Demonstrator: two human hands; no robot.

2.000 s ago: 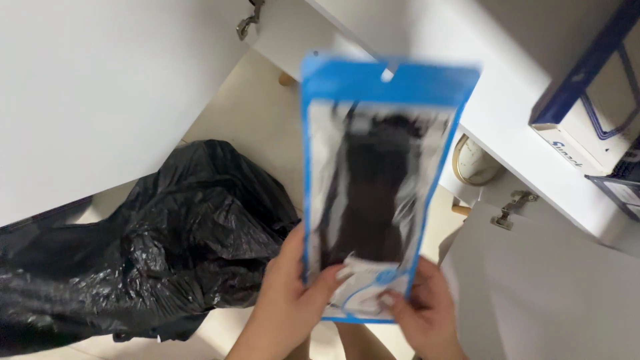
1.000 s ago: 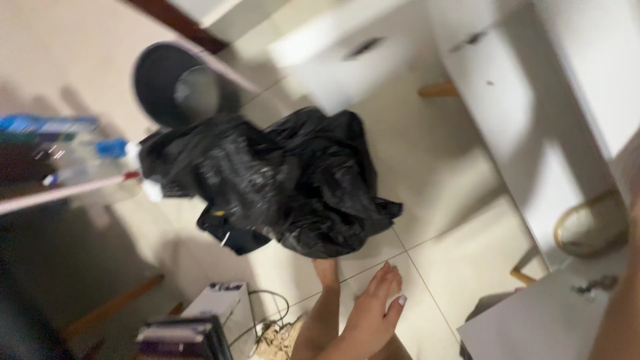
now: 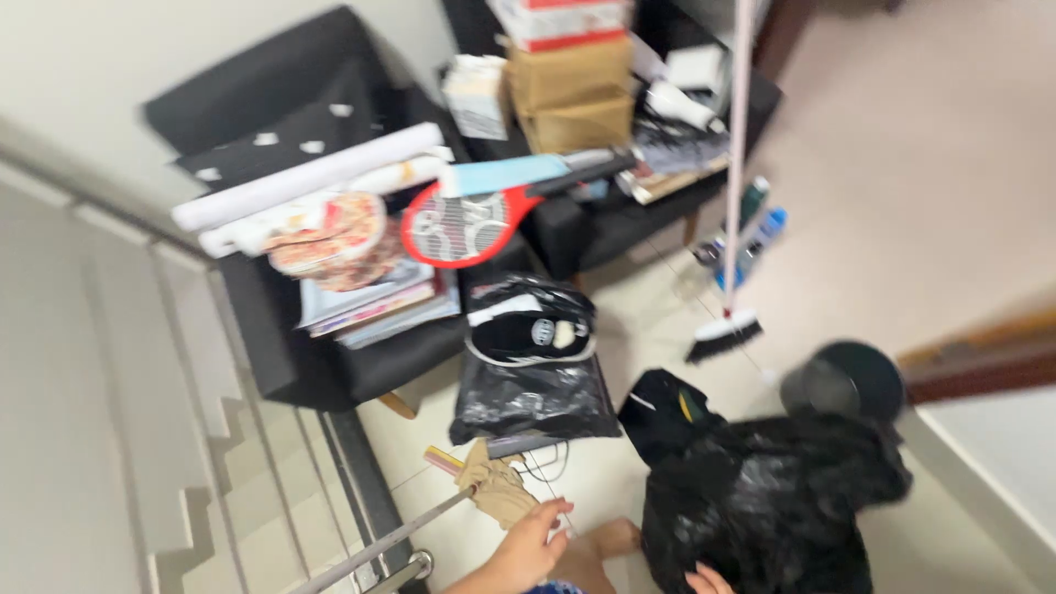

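My left hand (image 3: 532, 544) is at the bottom centre with its fingers apart and nothing in it, above the floor near a crumpled tan cloth or paper (image 3: 495, 483). Only the fingertips of my right hand (image 3: 707, 579) show at the bottom edge, over the black plastic bag (image 3: 759, 495); whether they touch it is unclear. Beyond my left hand, a black shoe (image 3: 532, 330) rests on a stack wrapped in black plastic (image 3: 536, 400). The view is blurred.
Black armchairs (image 3: 346, 371) hold paper rolls (image 3: 313, 177), a red electric mosquito racket (image 3: 466, 227) and cardboard boxes (image 3: 573, 91). A broom (image 3: 726, 334), bottles (image 3: 759, 239) and a dark bucket (image 3: 858, 384) stand or lie on the right. Stair railings (image 3: 247, 429) run along the left.
Two seconds ago both hands held a blue-edged clear packet; it is no longer in view. The view has swung from the white cabinet to the armchairs and floor.
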